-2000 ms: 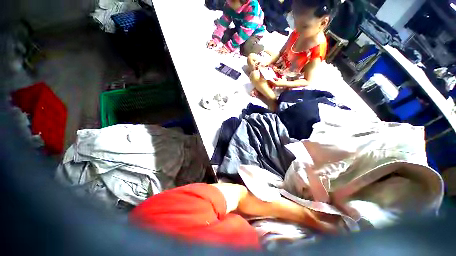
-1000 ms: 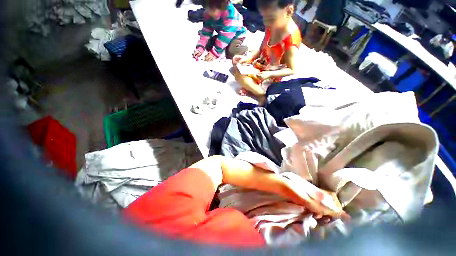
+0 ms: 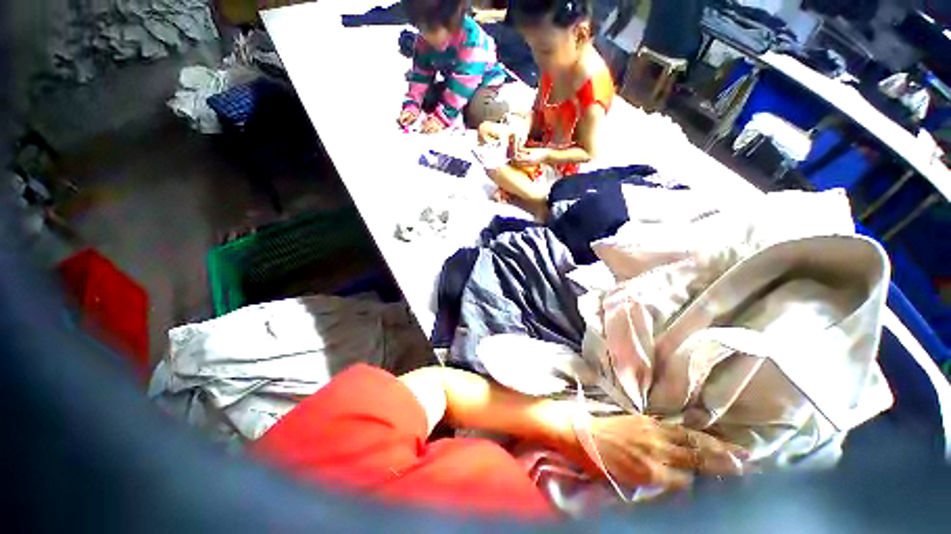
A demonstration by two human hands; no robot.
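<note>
A large heap of off-white cloth (image 3: 772, 302) lies over the near end of the long table, its folds drawn together beside my left hand (image 3: 647, 454). My left hand, bare at the end of a red sleeve, presses and grips the cloth at these gathers; its fingertips are blurred and partly hidden. A thin pale strip (image 3: 589, 433) loops across the back of this hand near the wrist. Navy and grey garments (image 3: 521, 282) lie against the pale cloth. My right hand cannot be made out; the dark lower rim hides that area.
Two children sit on the long white table (image 3: 323, 78), beyond a phone (image 3: 444, 163) and small whitish pieces (image 3: 422, 223). At left are pale stacked cloth (image 3: 261, 339), a green crate (image 3: 235, 273) and a red crate (image 3: 110, 302). Another table (image 3: 855, 115) stands at right.
My left hand has come out from under the cloth and now lies over the gathers, its back showing. The thin strip across it has appeared. The pale cloth has shifted slightly.
</note>
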